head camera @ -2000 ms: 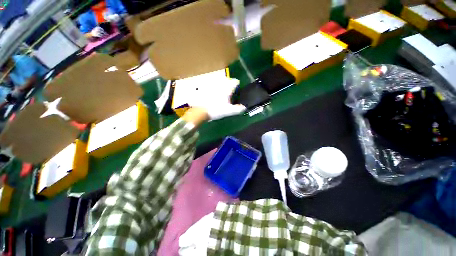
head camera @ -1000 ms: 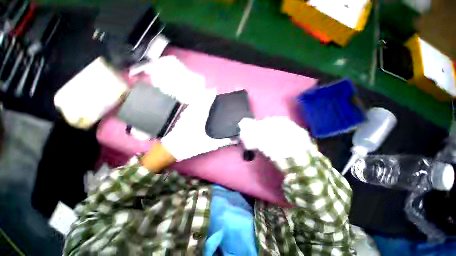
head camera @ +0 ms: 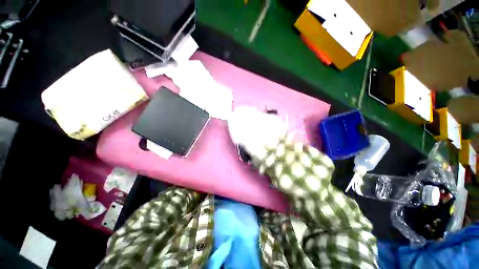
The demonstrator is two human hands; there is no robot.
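Note:
A square dark grey device (head camera: 172,121) lies on the left part of the pink foam pad (head camera: 210,171), with a white tab showing under its lower edge. A loose white cloth (head camera: 202,86) lies behind it. My right hand (head camera: 257,131), in a white glove, is low over the middle of the pad. A small dark edge shows beneath it; whether the hand holds that thing is hidden. My left hand is not in view; only its checked sleeve shows at the bottom.
A wipes pack (head camera: 94,97) is left of the pad, stacked devices (head camera: 155,23) behind. Right are a blue bin (head camera: 344,135), squeeze bottle (head camera: 372,153), lying clear bottle (head camera: 394,189) and plastic bag. Yellow cartons (head camera: 336,31) stand on the green surface. A pink waste bin (head camera: 94,165) is lower left.
My left hand has left the pad and gone out of view. The dark device that was between both hands no longer shows clearly. My right hand has moved slightly left.

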